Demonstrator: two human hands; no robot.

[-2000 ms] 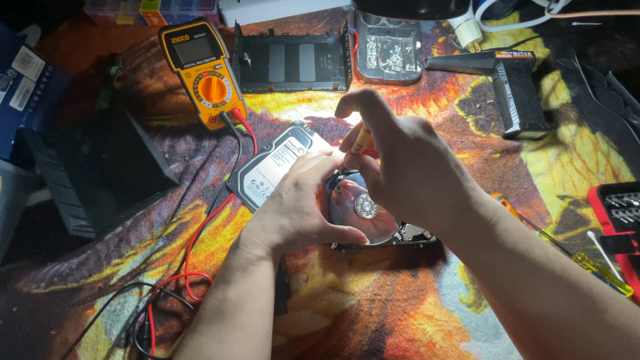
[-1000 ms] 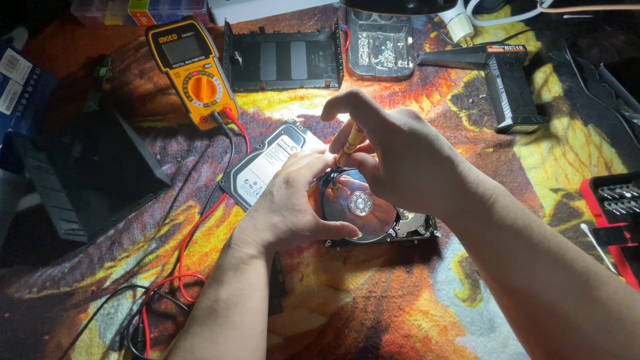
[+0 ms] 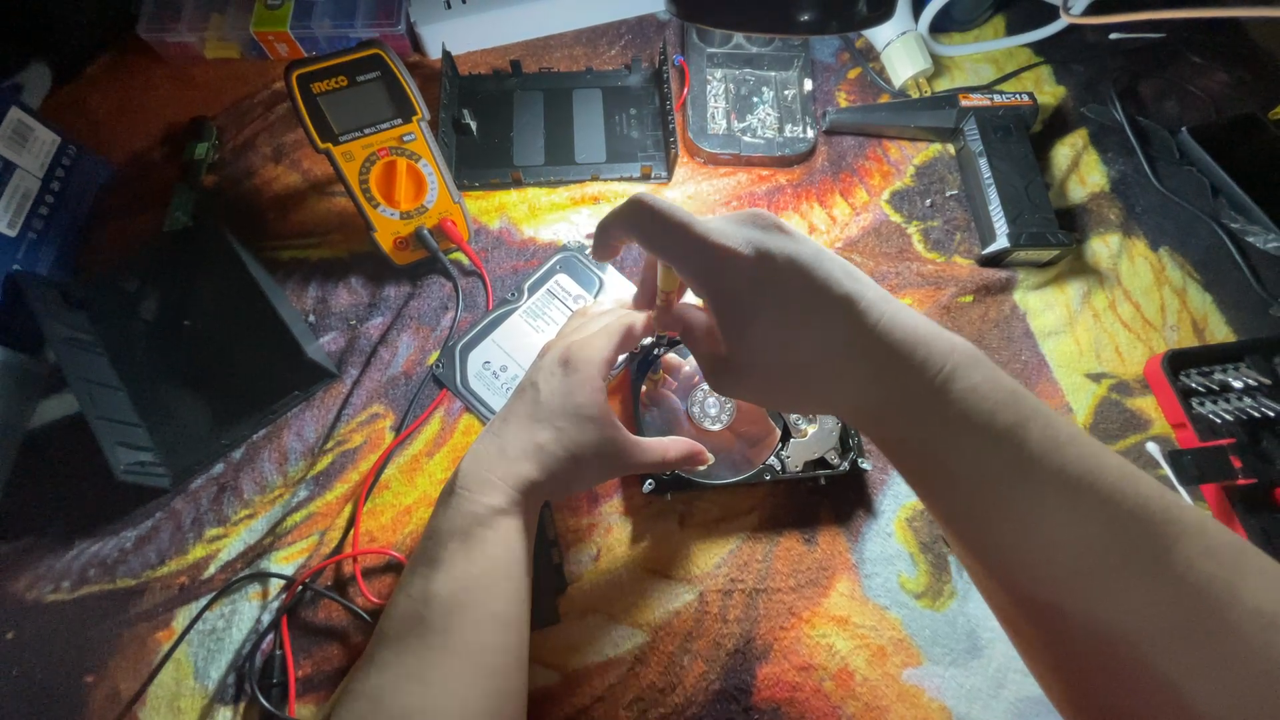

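An opened hard disk drive (image 3: 740, 430) lies on the patterned cloth, its shiny platter and round hub showing. My left hand (image 3: 575, 395) grips the drive's left end, with the thumb over the platter's near edge. Above the drive's far left corner, my right hand (image 3: 770, 300) holds a screwdriver (image 3: 666, 283) upright by its yellowish handle; its tip is hidden by my fingers. The drive's metal cover with a white label (image 3: 525, 335) lies behind my left hand, partly covered by it.
A yellow digital multimeter (image 3: 385, 150) with red and black leads lies at the back left. Behind are a black plastic casing (image 3: 555, 120) and a tray of screws (image 3: 750, 95). A black angular housing (image 3: 180, 350) is left; a red bit case (image 3: 1215, 420) and a cotton swab (image 3: 1165, 470) are right.
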